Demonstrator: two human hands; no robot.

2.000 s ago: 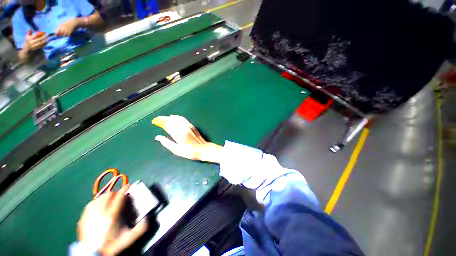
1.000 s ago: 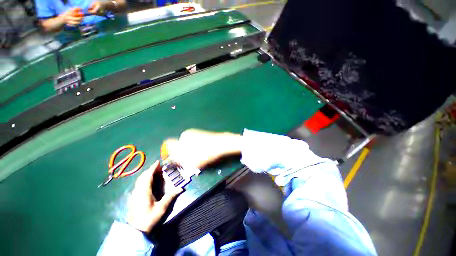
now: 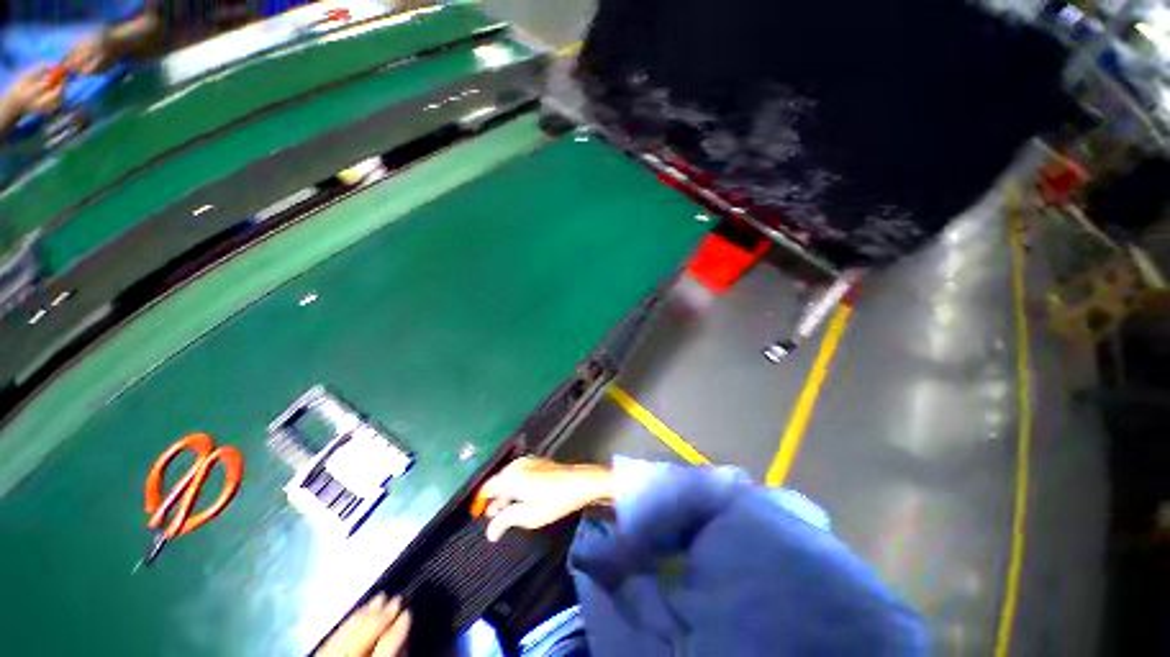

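The light grey housing (image 3: 366, 457) lies flat on the green bench (image 3: 436, 308), its window towards the upper left and its row of slots towards me. Scissors with orange loops (image 3: 190, 494) lie left of it. A ribbed black cable bundle (image 3: 449, 565) runs across my lap at the bench edge. My right hand (image 3: 536, 498), with an orange finger cot, is at the bundle's upper end, fingers bent; whether it grips a cable is unclear. My left hand (image 3: 370, 631) is at the bundle's lower left, cut off by the bottom edge. Neither hand touches the housing.
A raised green line with a dark rail (image 3: 167, 225) runs along the far side. A black cable rack (image 3: 821, 116) hangs at the upper right, with a red bin (image 3: 729, 257) beneath. A person's hands (image 3: 58, 77) show at the upper left. Small pale parts dot the bench.
The housing, between my hands a second ago, now lies on the bench. Both hands have moved down to the cable bundle. The view has swung to the right.
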